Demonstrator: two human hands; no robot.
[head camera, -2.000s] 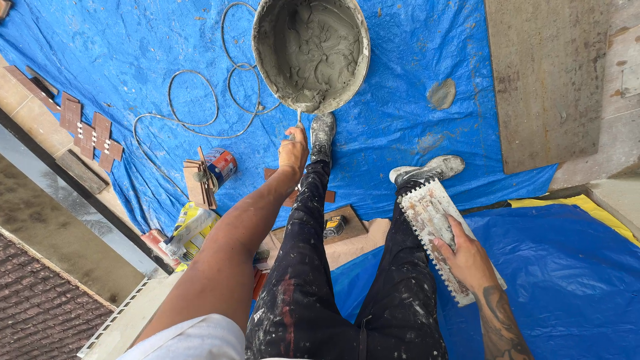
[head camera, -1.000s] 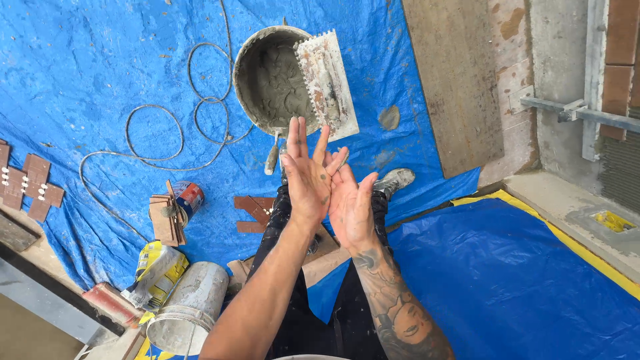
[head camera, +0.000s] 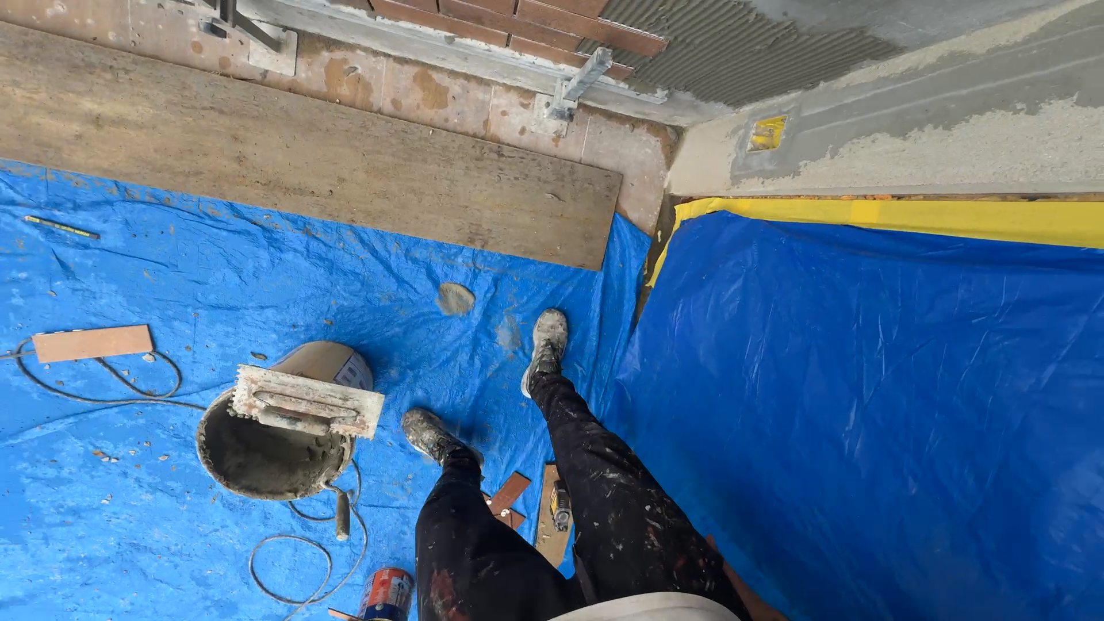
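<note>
A notched steel trowel (head camera: 306, 402) lies across the rim of a bucket (head camera: 203, 444) of grey mortar, its handle facing up. Against the bucket's rim leans a margin or pointing trowel, of which the handle (head camera: 342, 516) sticks out. My left hand is out of view. Only a sliver of skin, seemingly my right hand or forearm (head camera: 743, 588), shows beside my right thigh; its fingers are hidden, and no tool is visible by it.
Blue sheeting (head camera: 129, 259) covers the ground under my shoes. A long wooden board (head camera: 345, 159) lies near the wall, where brick-coloured tiles (head camera: 517, 26) meet combed mortar (head camera: 733, 52). Around the bucket are a looped cable (head camera: 332, 565), a loose tile (head camera: 93, 343) and a can (head camera: 386, 595).
Two seconds ago my right hand held the notched trowel; one second ago it lay on the bucket and both hands were raised. Both have since dropped from the middle. The view has turned strongly.
</note>
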